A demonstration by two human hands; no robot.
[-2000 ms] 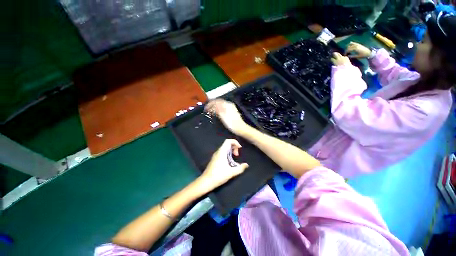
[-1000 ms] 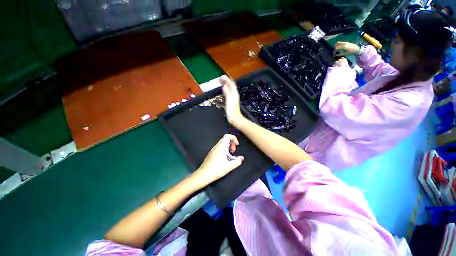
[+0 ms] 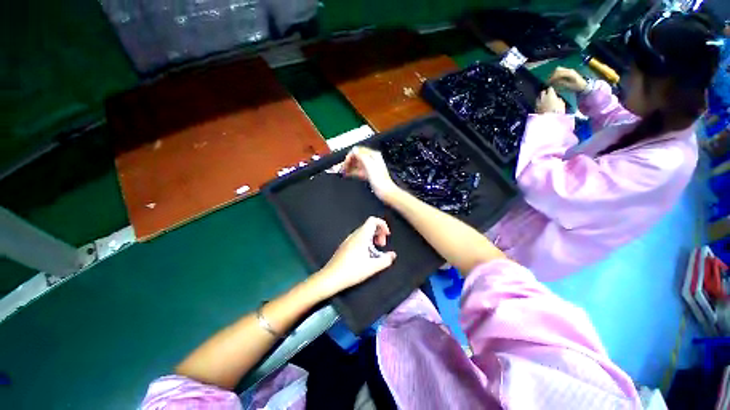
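Observation:
A black divided tray lies tilted in front of me. Glossy black housings are heaped in its right section. Tiny metal slivers lie at its upper left. My right hand is over these slivers with its fingertips bent down; whether it pinches one is too small to tell. My left hand is curled above the near part of the tray, thumb and fingers bent round a small silvery thing that I cannot make out clearly.
A reddish-brown board with small white bits lies beyond the tray on the green bench. A second board is further right. A neighbour in pink works at another tray of black parts, close against mine. A yellow-handled tool lies beyond.
My right hand swung upright beside the divider, uncovering the slivers, and is now back over them with fingers bent. My left hand stays curled in nearly the same place.

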